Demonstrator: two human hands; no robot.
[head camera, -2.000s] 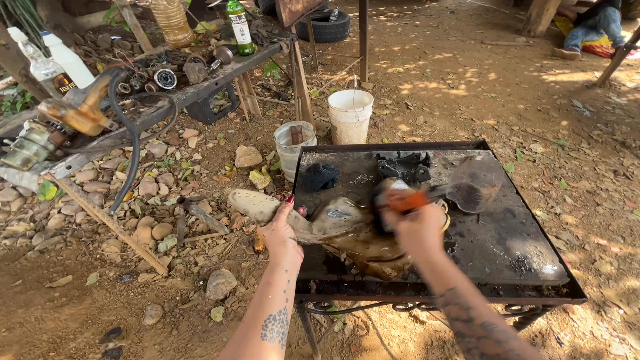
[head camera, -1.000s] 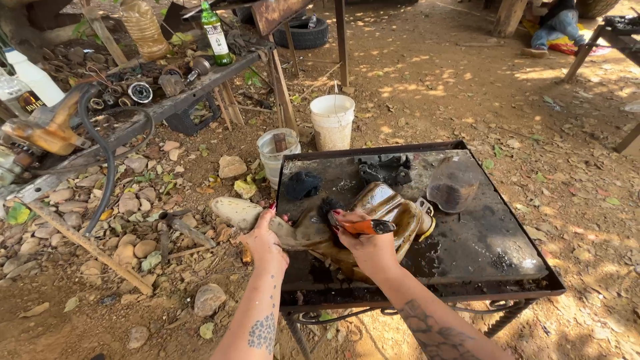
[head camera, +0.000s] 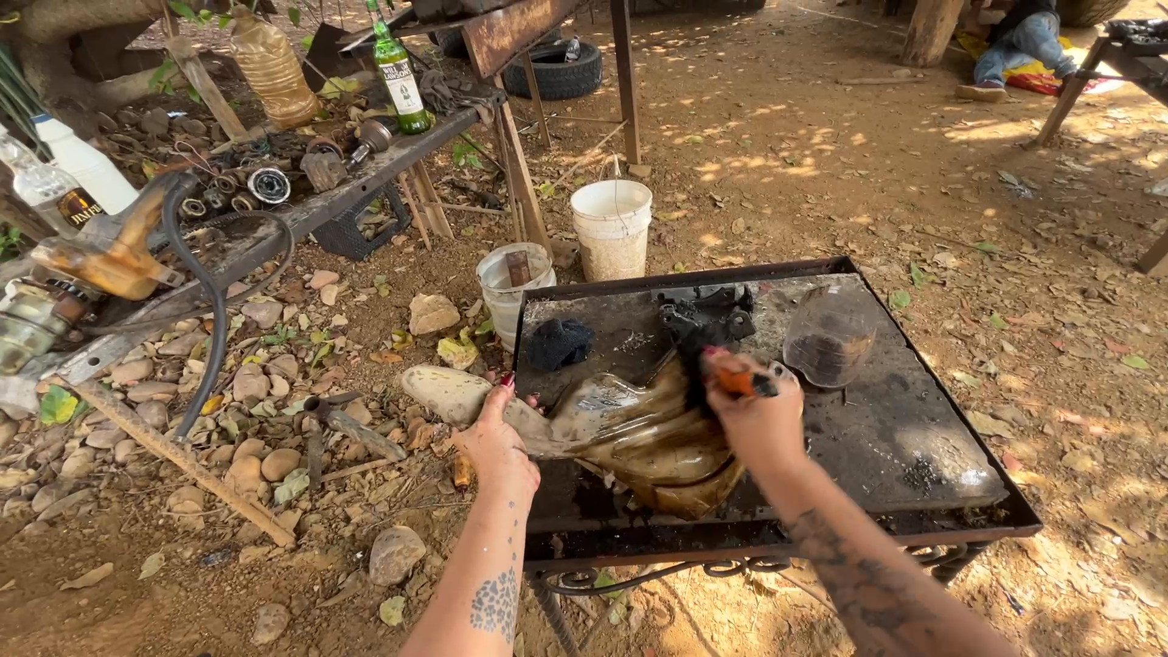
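Observation:
A stained, translucent plastic reservoir (head camera: 639, 438), wet and brown, lies on a dark metal table (head camera: 912, 456). My left hand (head camera: 497, 438) grips its pale neck at the left. My right hand (head camera: 762, 411) is closed around the orange handle of a brush (head camera: 730, 372), whose dark bristles are blurred against the reservoir's right part. Behind the brush lies a blackened metal part (head camera: 707, 315). A dark rag (head camera: 559, 343) rests at the table's back left, and a cut clear plastic container (head camera: 830, 336) stands right of my right hand.
A white bucket (head camera: 613, 228) and a smaller translucent bucket (head camera: 513, 287) stand behind the table. To the left, a bench (head camera: 301, 214) holds a green glass bottle (head camera: 399, 78), mechanical parts and a black hose (head camera: 217, 310). Rocks lie below it. A person's legs (head camera: 1027, 50) show at the upper right.
My right hand and the brush have moved over the reservoir, from near its neck one second ago to its right part now. My left hand still holds the neck.

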